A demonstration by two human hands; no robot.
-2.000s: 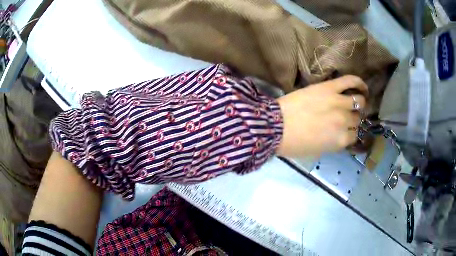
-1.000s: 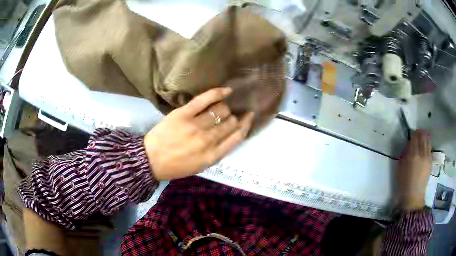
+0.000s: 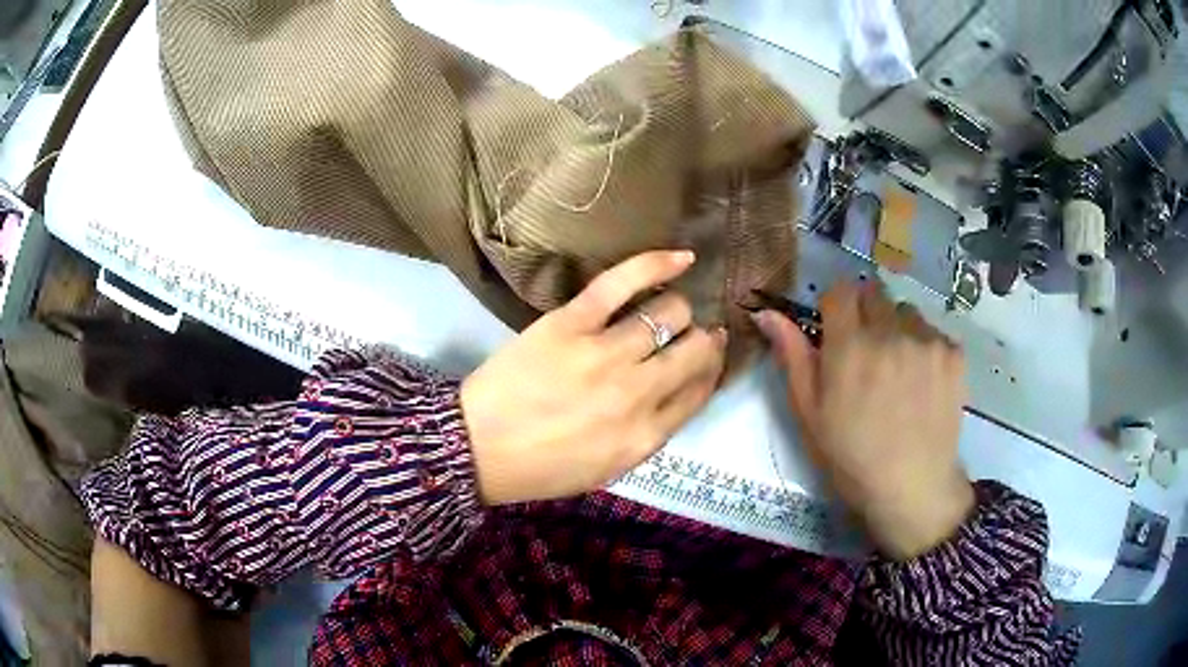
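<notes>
A brown ribbed garment piece [image 3: 352,117] lies bunched across the white table, with its hem end [image 3: 756,248] just left of the presser foot. A pale loose thread [image 3: 605,183] curls on the cloth. My left hand [image 3: 606,371] lies on the cloth near the hem, fingers bent, pressing or pinching its lower edge. My right hand [image 3: 879,391] holds small dark thread snips [image 3: 782,313], their tips at the cloth's edge.
The sewing machine head [image 3: 964,65] is at the upper right, with cream tension knobs [image 3: 1084,232]. A yellow-tan block [image 3: 896,227] sits beside the presser foot [image 3: 853,163]. Printed ruler marks [image 3: 730,493] run along the table's front edge. More brown cloth [image 3: 52,456] hangs at the left.
The right hand has come from the table's right side to the cloth, now with the snips at the hem. The left hand, earlier by the needle, stays on the cloth, which has shifted left of the machine.
</notes>
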